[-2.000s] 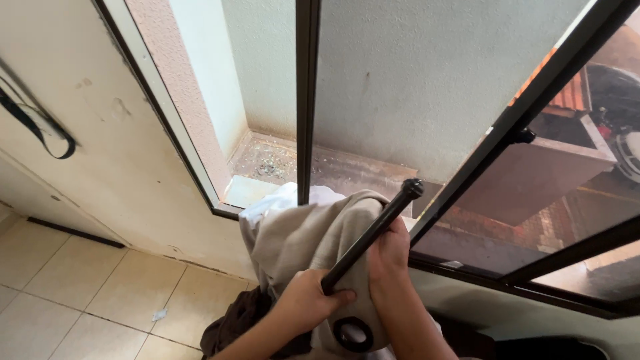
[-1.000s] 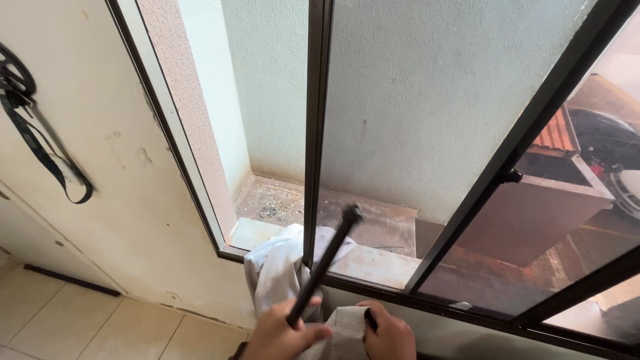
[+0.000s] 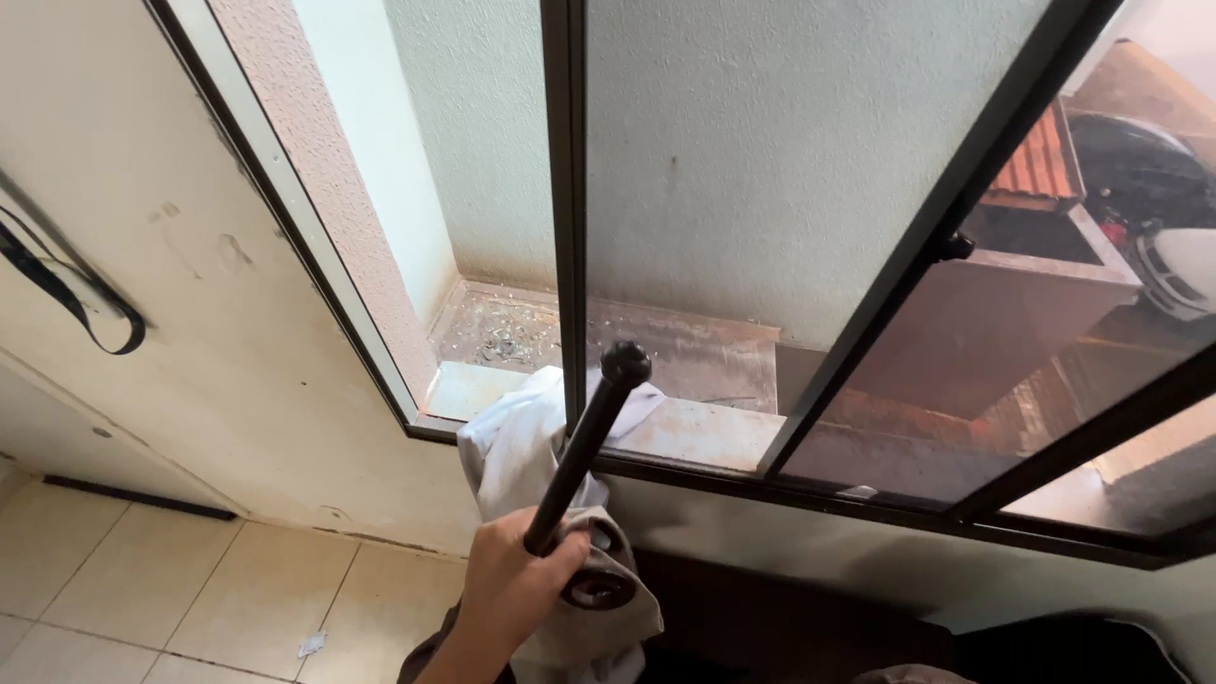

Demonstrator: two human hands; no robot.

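Observation:
A dark curtain rod (image 3: 581, 456) with a ribbed knob at its upper end is gripped in my left hand (image 3: 521, 570). Beige fabric (image 3: 622, 622) with dark-rimmed round eyelets, apparently a grommet curtain, bunches beside and below that hand. Whitish cloth (image 3: 518, 418) lies over the window sill at the frame, joining the bunched fabric as far as I can tell. The rod slants up and away, its knob in front of the sill. My right hand is out of view.
The dark-framed sliding window (image 3: 570, 218) spans the view, its left part open. A black strap (image 3: 85, 304) hangs at the left wall. Tiled floor (image 3: 256, 579) lies below, with a small white scrap (image 3: 311, 645). Dark furniture (image 3: 779, 608) stands under the window.
My right hand, at the fabric in both earlier frames, has left the view. The eyelet fabric now hangs beside my left hand, which still holds the rod.

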